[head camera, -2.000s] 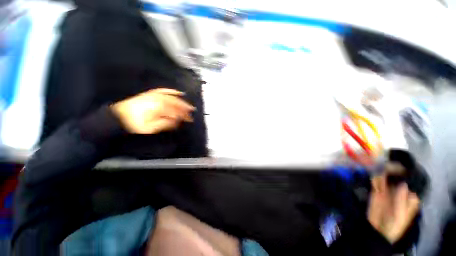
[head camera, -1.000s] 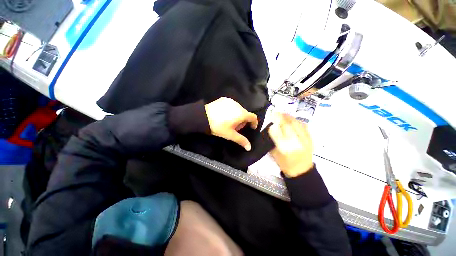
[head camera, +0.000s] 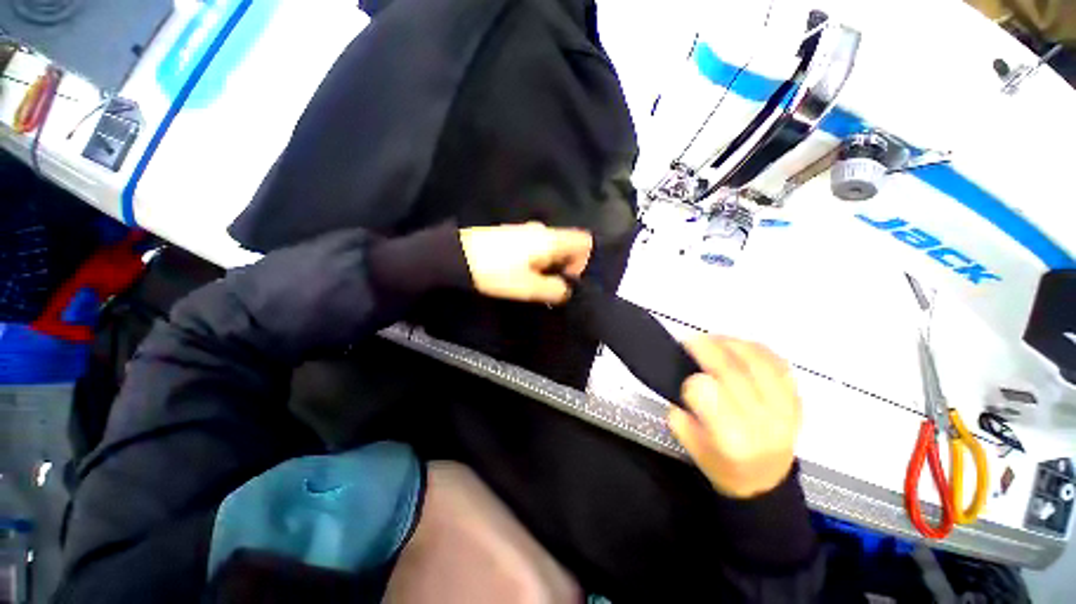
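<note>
A large black garment piece (head camera: 472, 130) lies on the white machine bed left of the needle area and hangs over the front edge. A narrow black fabric strip (head camera: 637, 342) stretches between my hands. My left hand (head camera: 525, 262) pinches the strip's left end over the garment piece. My right hand (head camera: 741, 413) grips its right end near the ruler-marked edge. The presser foot and needle area (head camera: 675, 189) of the sewing machine (head camera: 814, 254) is beyond my hands, with no cloth clearly under it.
Scissors with red and yellow handles (head camera: 944, 454) lie at the right, beside small dark bits (head camera: 1003, 427). The ruler-marked edge (head camera: 531, 387) runs below my hands. A neighbouring white machine bed (head camera: 89, 142) with red-handled snips (head camera: 38, 102) is at the far left.
My right hand has moved right and toward the front edge, drawing the strip out straight. My left hand has closed on the strip and shifted slightly left. The view has shifted a little.
</note>
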